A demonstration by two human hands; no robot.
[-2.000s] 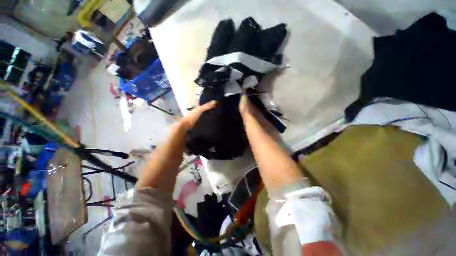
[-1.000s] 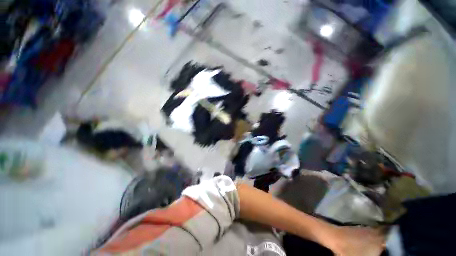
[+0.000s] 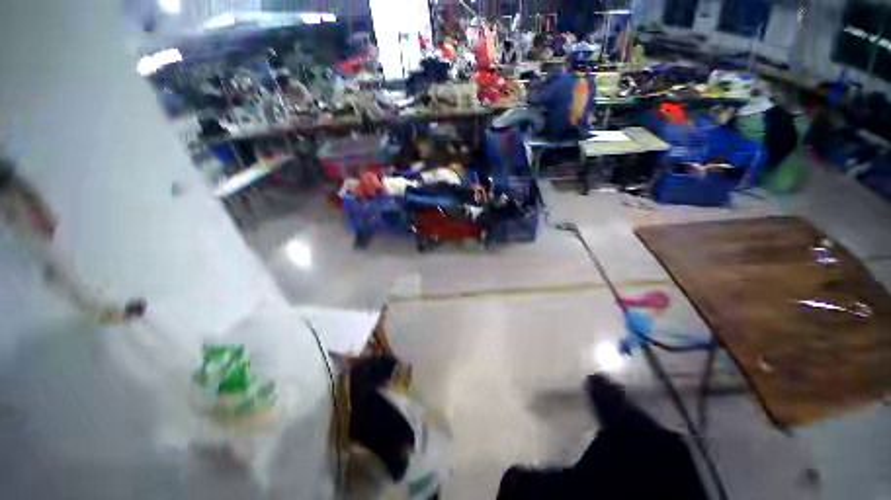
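Note:
Neither of my hands shows in the head view. The nearest thing in front of me is a dark black shape, likely a bundle of cut pieces (image 3: 625, 459). It is cut off by the bottom edge, right of the middle, and a narrow part of it points up. What holds it is hidden or out of the picture. The view is blurred.
A brown wooden table (image 3: 782, 303) stands at the right, with a dark cable beside it on the floor. A white wall (image 3: 107, 195) fills the left. Black cloth (image 3: 379, 415) lies lower left. Farther off are blue crates (image 3: 699, 183), workbenches and a person (image 3: 565, 103).
The view has swung from the pressing table and floor up to the wider room. My hand and sleeve have left the picture. The black shape now shows at bottom centre-right.

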